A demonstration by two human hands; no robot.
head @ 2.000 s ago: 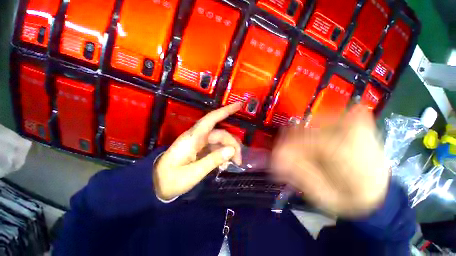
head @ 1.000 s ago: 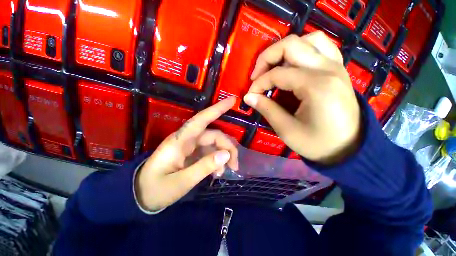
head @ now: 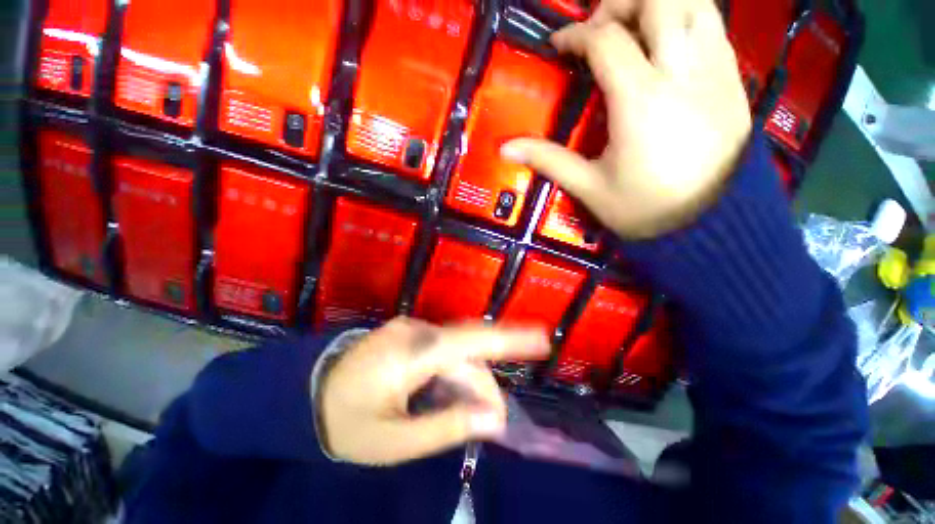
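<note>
A black tray (head: 328,186) holds rows of glossy red covers. One red cover (head: 490,154) has a small dark oblong part (head: 504,205) at its lower end. My right hand (head: 666,128) is over this cover, thumb and fingers spread, the thumb tip over its surface; I see nothing pinched in it. My left hand (head: 410,394) is blurred, low in front of my body, index finger extended. Its thumb and other fingers hold a sheet in clear film (head: 564,440), seen at a low angle; its grid is barely visible.
Crumpled clear bags (head: 877,338), a small white rounded object (head: 888,219) and a yellow and blue object (head: 907,274) are at the right. A pale metal support (head: 892,154) is at the upper right. Dark stacked sheets (head: 46,450) are at the lower left.
My right hand has moved up from the dark part and its pinch has opened. My left hand has lowered away from the cover with the sheet. The tray appears smaller in view.
</note>
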